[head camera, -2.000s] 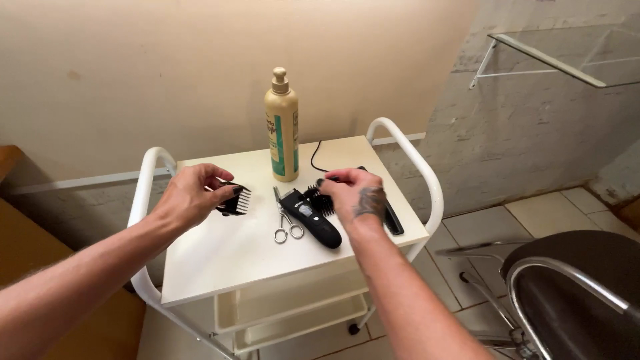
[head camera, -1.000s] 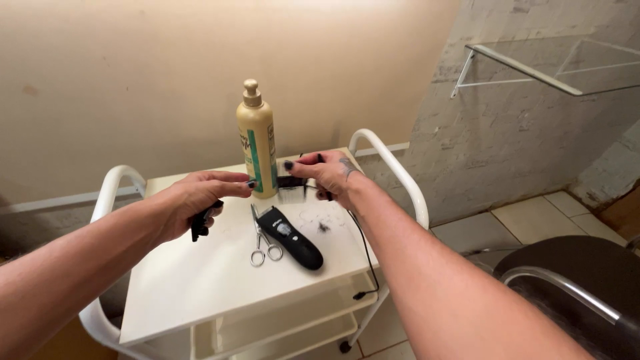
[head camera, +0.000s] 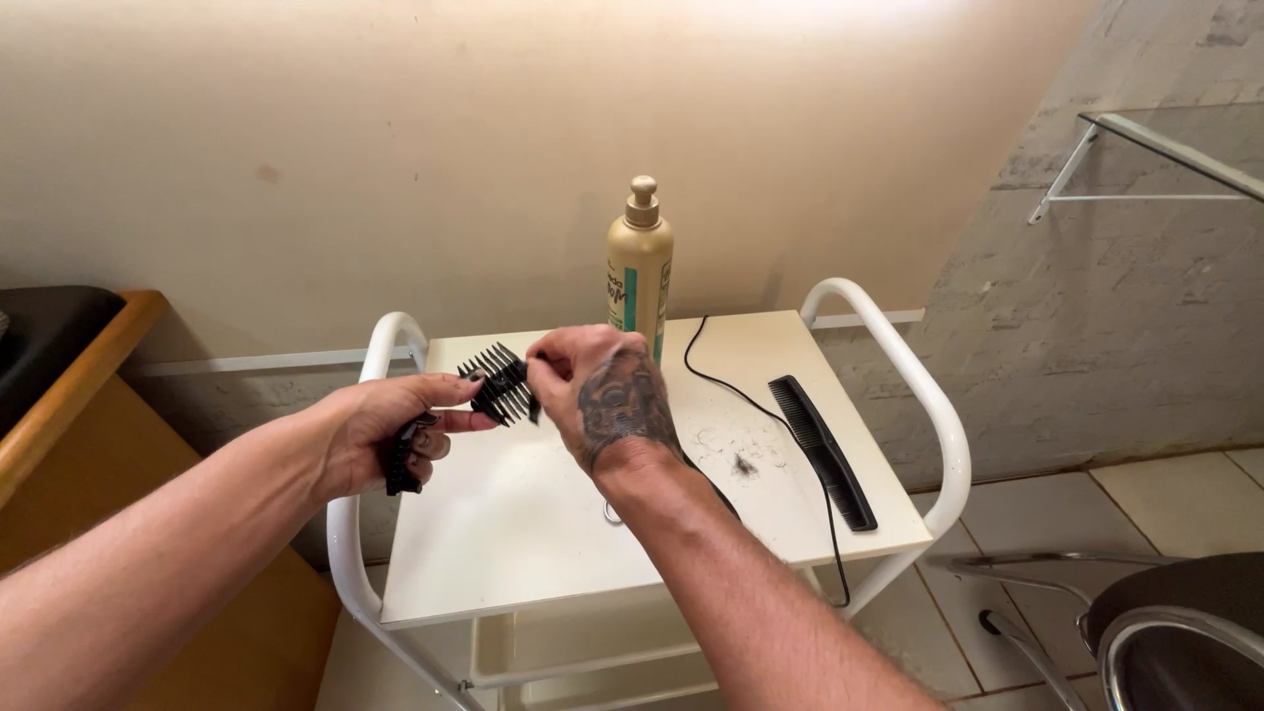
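My left hand (head camera: 400, 425) pinches a black clipper guard comb (head camera: 502, 387) between thumb and finger, and another black guard (head camera: 401, 460) is held in its curled fingers. At the comb's right side, my right hand (head camera: 607, 390) has its fingertips closed on a dark piece, mostly hidden. Behind my right hand stands a gold pump bottle (head camera: 642, 262). My right forearm covers most of the black hair clipper and the scissors (head camera: 612, 513), of which only a handle ring shows. A black comb (head camera: 823, 452) lies to the right, beside a thin black cable (head camera: 736, 386) and loose hair clippings (head camera: 743, 464).
These things are on a white trolley (head camera: 474, 553) with tubular handles at both sides and trays below. A glass shelf (head camera: 1185, 148) is mounted on the right wall. A dark chair (head camera: 1185, 602) with chrome arms stands at lower right, wooden furniture (head camera: 118, 494) at left.
My right hand has moved from the trolley's right part to my left hand, leaving the comb and hair clippings in view. The guards that lay beside the clipper have been picked up.
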